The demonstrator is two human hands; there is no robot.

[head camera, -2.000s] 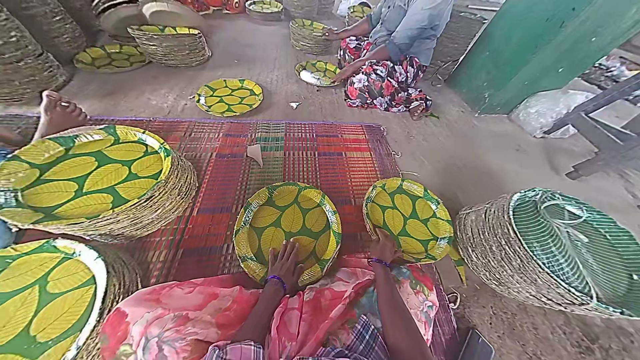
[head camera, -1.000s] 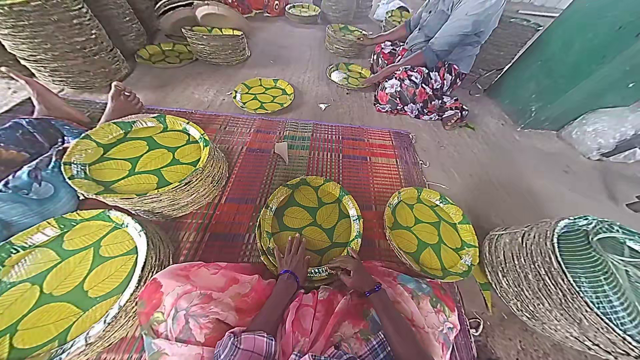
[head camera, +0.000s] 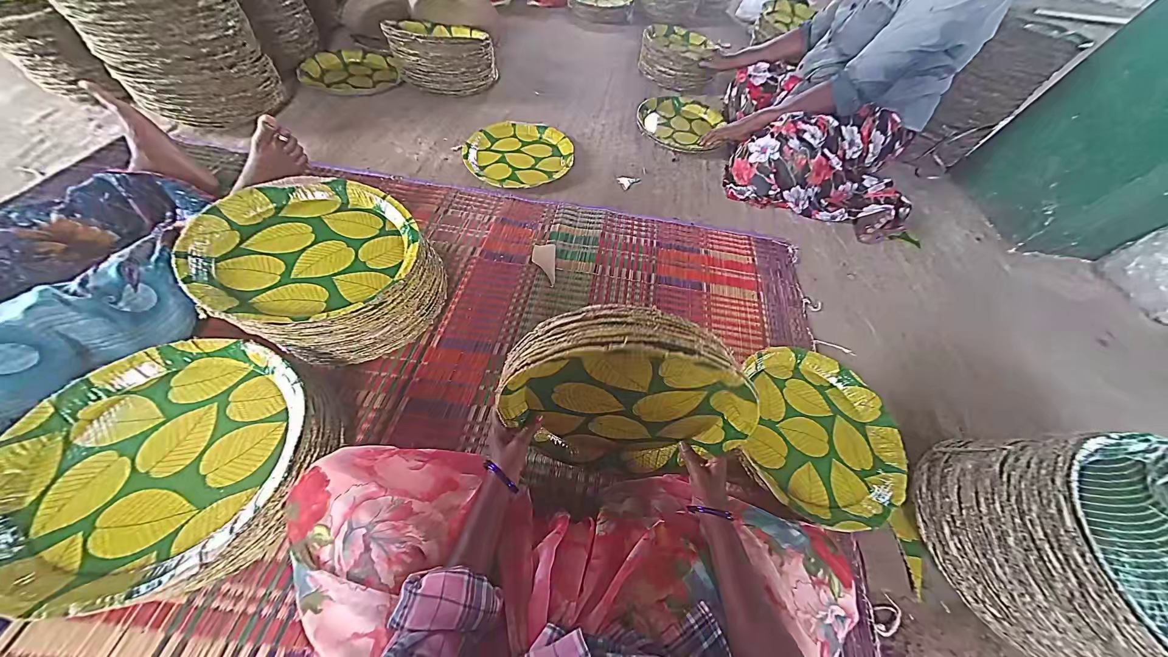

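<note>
A stack of round leaf-patterned plates with rough fibre undersides [head camera: 630, 392] stands tilted up in front of my lap, its green and yellow face toward me. My left hand [head camera: 513, 447] grips its lower left rim. At the lower right rim, my right hand [head camera: 707, 474] holds the stack, fingers partly hidden behind the edge. Just right of it, partly overlapped, lies another leaf-patterned plate [head camera: 826, 438]. Two tall stacks of such plates stand on the left, one farther back [head camera: 301, 251] and one nearer [head camera: 146, 465].
A woven red mat [head camera: 639, 265] lies under the stacks. One plate [head camera: 517, 155] rests on the floor beyond it. A seated person [head camera: 821, 119] at the upper right touches plates; another person's feet [head camera: 271, 155] are at left. A stack with green netting [head camera: 1022, 538] stands at right.
The middle stack, which lay face up on the mat, is now lifted and tilted. Both hands have moved apart to its sides. The right hand was at the right plate two seconds ago.
</note>
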